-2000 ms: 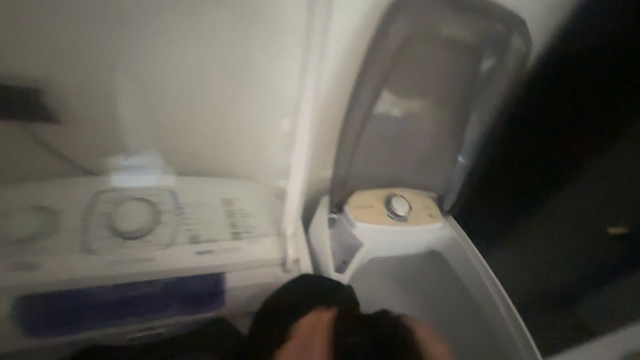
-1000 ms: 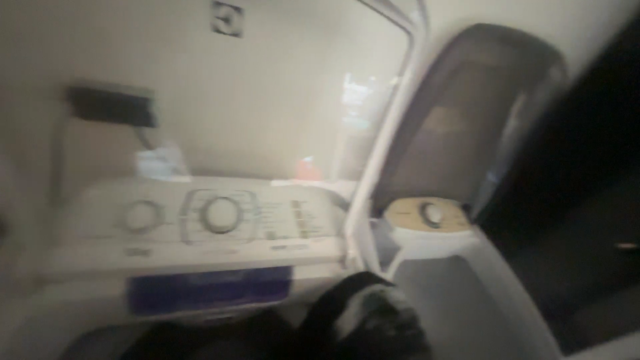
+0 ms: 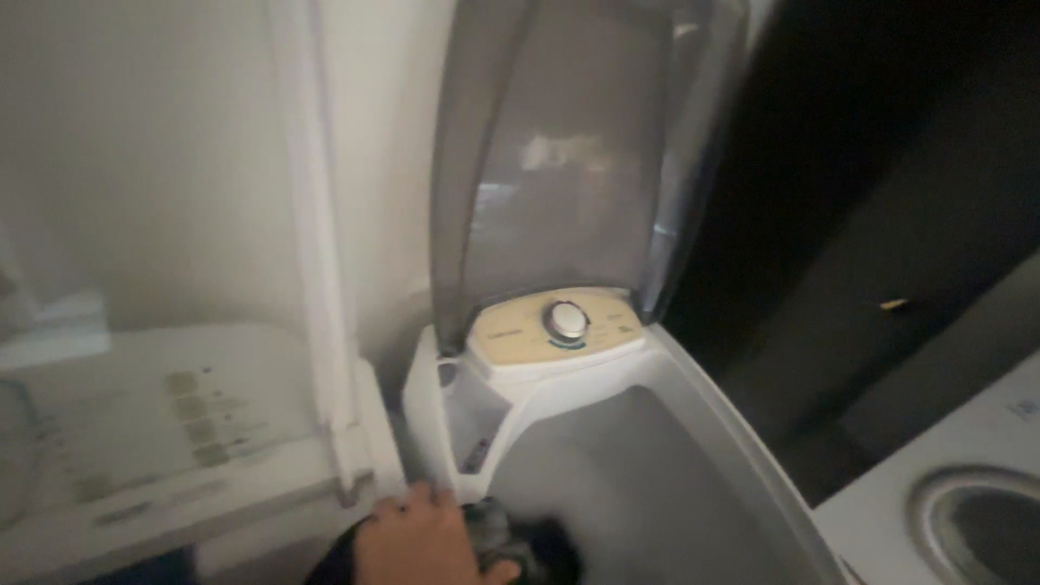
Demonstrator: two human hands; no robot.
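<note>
At the bottom of the view, my left hand [image 3: 422, 540] is closed around a bunched dark, patterned cloth [image 3: 496, 532], its thumb at the right. Part of the cloth hangs over the near-left part of a small washing machine's tub [image 3: 634, 496], which looks filled with cloudy grey water. The tub's detail is blurred. Behind the tub, a round knob [image 3: 566, 320] sits on the cream control panel [image 3: 504, 333]. The smoky translucent lid [image 3: 569, 179] stands raised behind that. My right hand is out of view.
A larger white washing machine's panel [image 3: 268, 406] lies at the left, with its raised lid's edge [image 3: 321, 219] beside the small washer. Dark furniture or an appliance [image 3: 861, 203] stands at the right. A white appliance with a round door [image 3: 991, 520] is at the lower right.
The view has swung right and closer to the small washer since one second ago. The patterned cloth, earlier in front of the gap between the machines, is now over the small tub's near-left edge.
</note>
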